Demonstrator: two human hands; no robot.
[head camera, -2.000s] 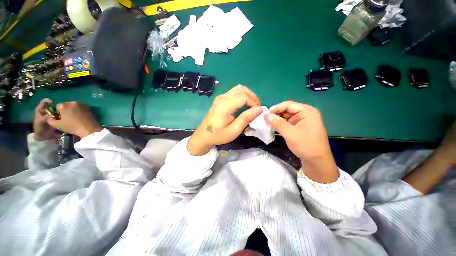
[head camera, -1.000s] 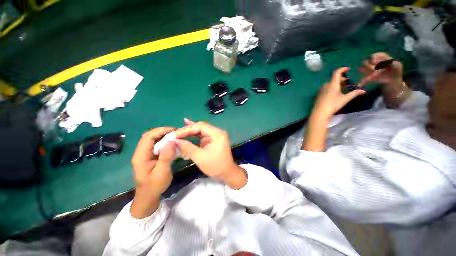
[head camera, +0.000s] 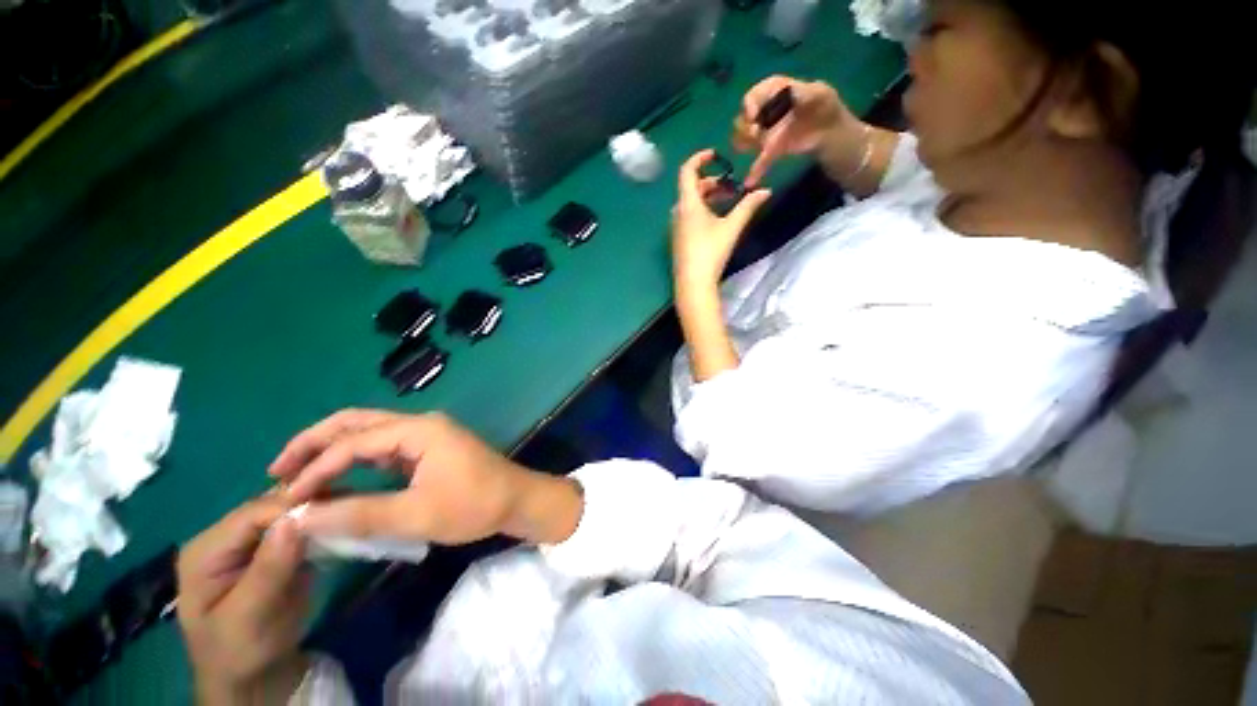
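Observation:
My left hand (head camera: 248, 593) is at the lower left, blurred, its fingers closed against the cloth. My right hand (head camera: 414, 476) meets it from the right, its thumb and fingers at the same white cloth (head camera: 365, 546). The cloth shows below my right thumb and hangs to the right. Whether a watch head is inside the cloth is hidden by the fingers. A loose group of black watch heads (head camera: 473, 313) lies on the green mat beyond my hands. A dark row of watch heads (head camera: 131, 607) lies beside my left hand, partly covered by it.
White wipes (head camera: 104, 448) are spread at the left. A solvent bottle (head camera: 376, 210) stands by crumpled wipes (head camera: 414, 149). A large grey box (head camera: 545, 83) is at the back. A seated person (head camera: 910, 331) on the right holds a small black piece. The mat's front edge runs diagonally.
The view has swung right, so the bench things and my hands show further left and the neighbouring person shows more fully. My hands stay together at the cloth, which now hangs out more.

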